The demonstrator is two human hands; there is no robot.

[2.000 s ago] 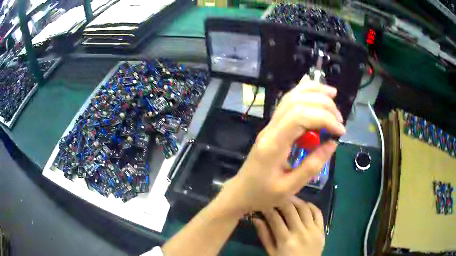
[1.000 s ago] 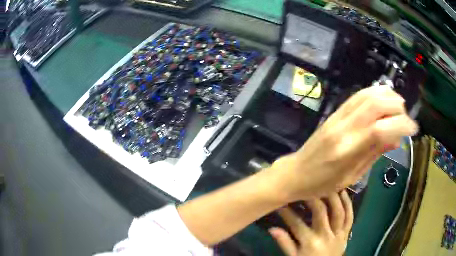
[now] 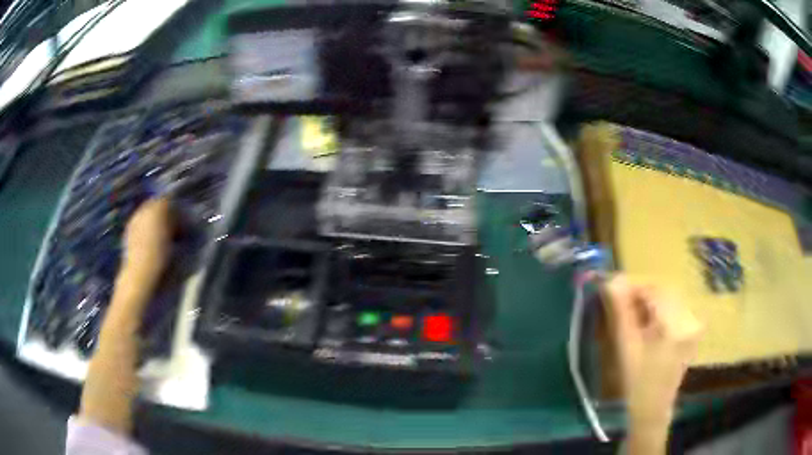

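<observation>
The picture is motion-blurred. My left hand (image 3: 150, 233) is over the pile of circuit boards (image 3: 98, 231) at left; its fingertips blur into the pile, so its grip cannot be told. My right hand (image 3: 654, 320) is at the left edge of the cardboard stack, its fingertips closed on a blurred circuit board (image 3: 579, 254) with a blue end, above the mat. The black test fixture (image 3: 401, 267) stands between the hands, with its clear pressure plate (image 3: 401, 209) and the green button (image 3: 369, 318), orange-red button (image 3: 402, 322) and red power switch (image 3: 437, 328) showing. The board nest cannot be made out.
The cardboard sheets (image 3: 650, 213) at right bear a small group of boards (image 3: 718, 263) and a row along the back. A dark round dial (image 3: 538, 219) lies on the mat. A white cable (image 3: 577, 355) runs between fixture and cardboard. Red digits (image 3: 540, 9) glow behind.
My left hand has left the clamp area and moved left to the pile. My right hand has moved from the fixture's front to the cardboard edge, now with a board. The view has swung right.
</observation>
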